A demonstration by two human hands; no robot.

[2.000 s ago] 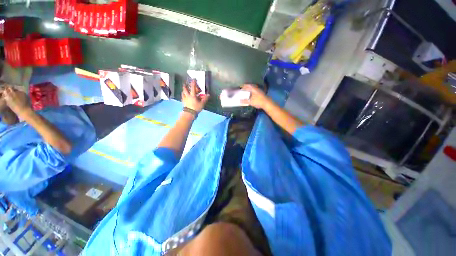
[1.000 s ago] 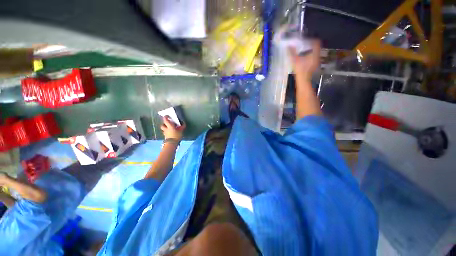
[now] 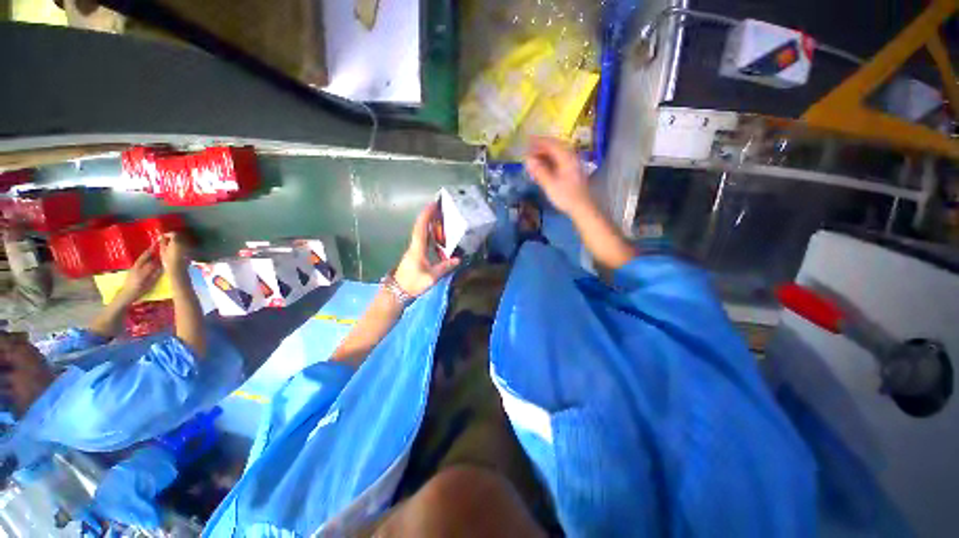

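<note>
My left hand (image 3: 421, 257) holds a small white retail box (image 3: 464, 223) with a dark device picture, tilted, in front of my body. My right hand (image 3: 557, 173) is empty with its fingers apart, to the right of that box and in front of the blue-edged bin. Another white retail box (image 3: 771, 53) lies on the dark machine infeed (image 3: 707, 65) at the upper right. A row of several white boxes (image 3: 250, 286) stands at the near edge of the green workbench (image 3: 305, 210) on the left.
A co-worker's hands (image 3: 158, 263) work near red packs (image 3: 100, 247) at the left. More red packs (image 3: 200, 174) lie on the bench. A bin with yellow material (image 3: 531, 89) stands ahead. A red-handled lever (image 3: 815, 307) on a pale panel is at the right.
My right hand has let go of its box, now on the infeed, and moved back left. My left hand has lifted its box off the bench and brought it right.
</note>
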